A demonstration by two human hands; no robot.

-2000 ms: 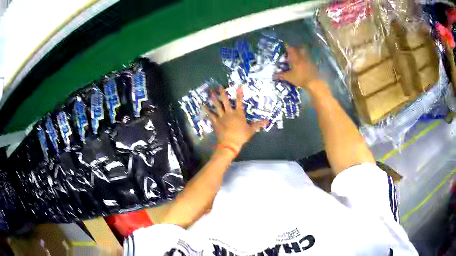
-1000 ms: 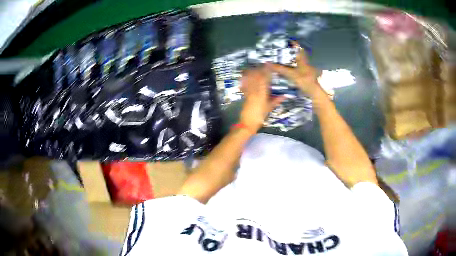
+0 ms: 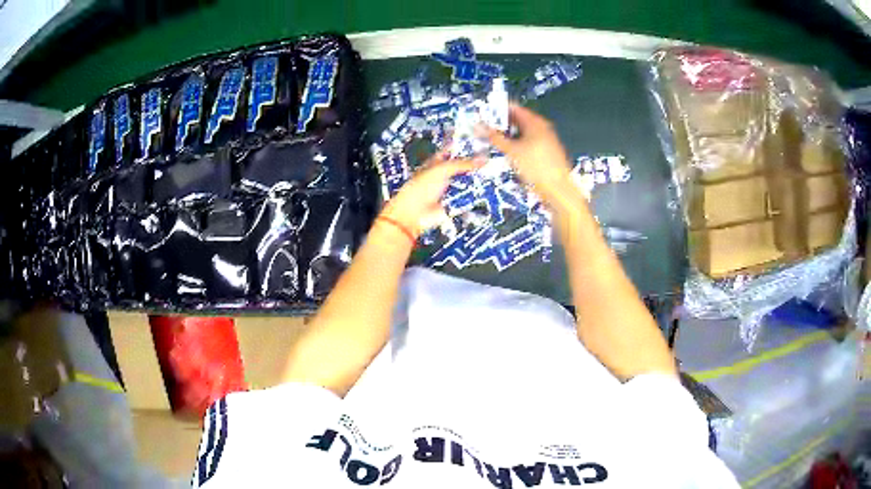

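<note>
Small blue and white circuit boards (image 3: pixel 492 250) lie loose in a spread heap on the dark bench top in front of me. My left hand (image 3: pixel 427 194) is at the heap's middle, its fingertips near some white-looking boards. My right hand (image 3: pixel 531 143) is just right of it, fingers at a small upright bunch of boards (image 3: pixel 482 119) that it appears to grip. Whether my left fingers also hold boards is unclear. At the left, a glossy black blister tray (image 3: pixel 215 181) has a back row of pockets with one board each; its front pockets look black.
A brown divided carton (image 3: pixel 735 205) in clear plastic film stands at the right, with a pink-red pack (image 3: pixel 714 72) at its back. Below the bench at left is an open brown carton (image 3: pixel 134 368) with a red bag (image 3: pixel 205 358). A pale rail (image 3: pixel 573 43) runs behind.
The view has turned, so the tray and carton sit differently. The boards are more spread out, with some now apart at the right. My hands have come closer together over the heap.
</note>
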